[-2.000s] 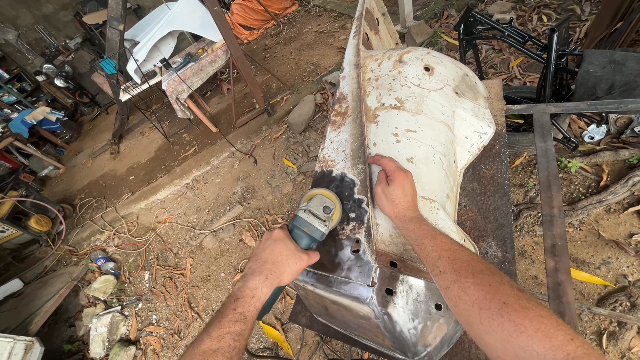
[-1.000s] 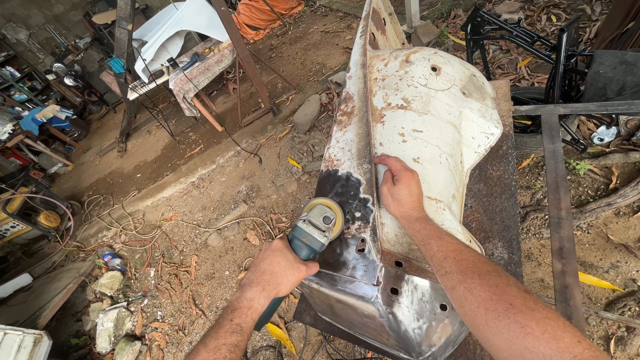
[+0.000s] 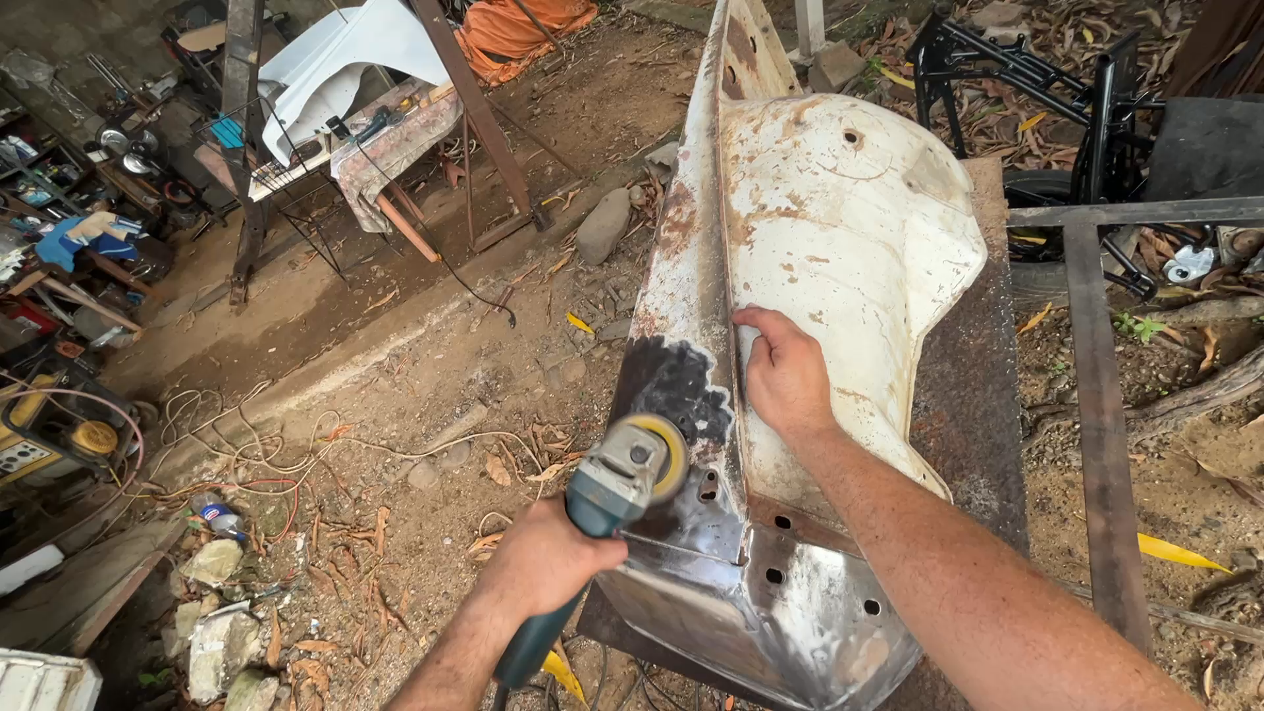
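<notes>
My left hand (image 3: 548,563) is wrapped around the dark green body of an angle grinder (image 3: 607,494). The grinder's yellow-rimmed disc (image 3: 660,459) lies over the dark patch of a sheet-metal vehicle panel (image 3: 829,267); whether it touches cannot be told. The panel has worn white paint, rust spots and bare shiny metal at its near end, with several holes. My right hand (image 3: 785,370) rests on the panel beside its long raised seam, fingers bent, gripping no tool. Beneath the panel lies a rusty steel plate (image 3: 973,425).
A steel frame (image 3: 1096,395) and a black motorcycle frame (image 3: 1066,109) are at right. Cables (image 3: 267,434), broken concrete blocks (image 3: 222,647) and a generator (image 3: 59,434) lie at left. Further back, a white fender (image 3: 346,64) rests near a cloth-covered table (image 3: 395,148).
The grinder in my left hand stays over the edge of the dark patch, with only small shifts. My right hand keeps its place by the seam.
</notes>
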